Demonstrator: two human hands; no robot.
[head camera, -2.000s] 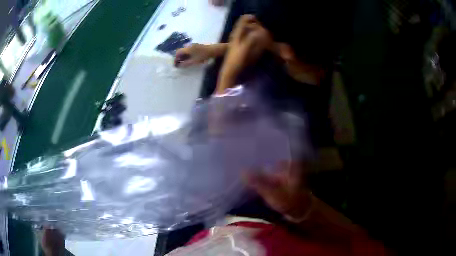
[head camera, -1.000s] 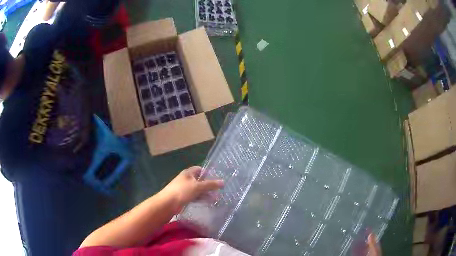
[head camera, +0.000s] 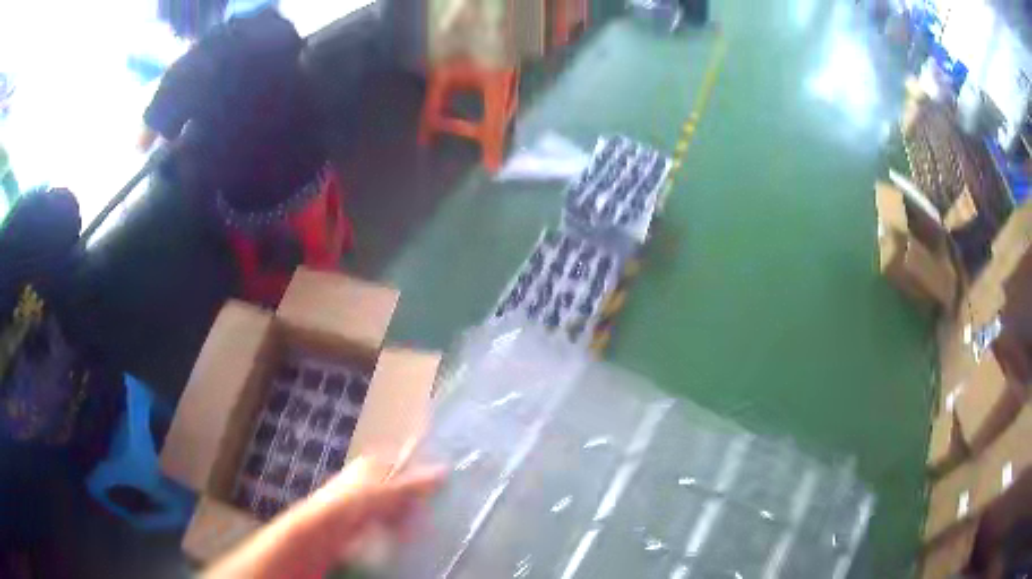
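A large clear compartment tray (head camera: 634, 486), possibly several nested, is held out low in front of me, tilted and slightly blurred. My left hand (head camera: 385, 498) grips its left edge. My right hand is not in view. No boards show in its pockets. An open carton (head camera: 396, 396) at the left holds filled trays with dark pieces in their pockets. Beyond the clear tray, two stacks of filled trays stand on the floor, a nearer one (head camera: 557, 283) and a farther one (head camera: 619, 187).
A blue stool (head camera: 134, 464) and a person (head camera: 51, 328) are at the left edge. Another person (head camera: 255, 113) sits on a red stool (head camera: 323, 232). An orange stool (head camera: 473, 107) stands farther back. Cartons (head camera: 985, 396) line the right side. A yellow-black line (head camera: 696, 107) runs along the green floor.
The view has tilted up and shows more of the aisle. The carton appears lower and farther left. The tray is still in my left hand. My right hand has left the picture.
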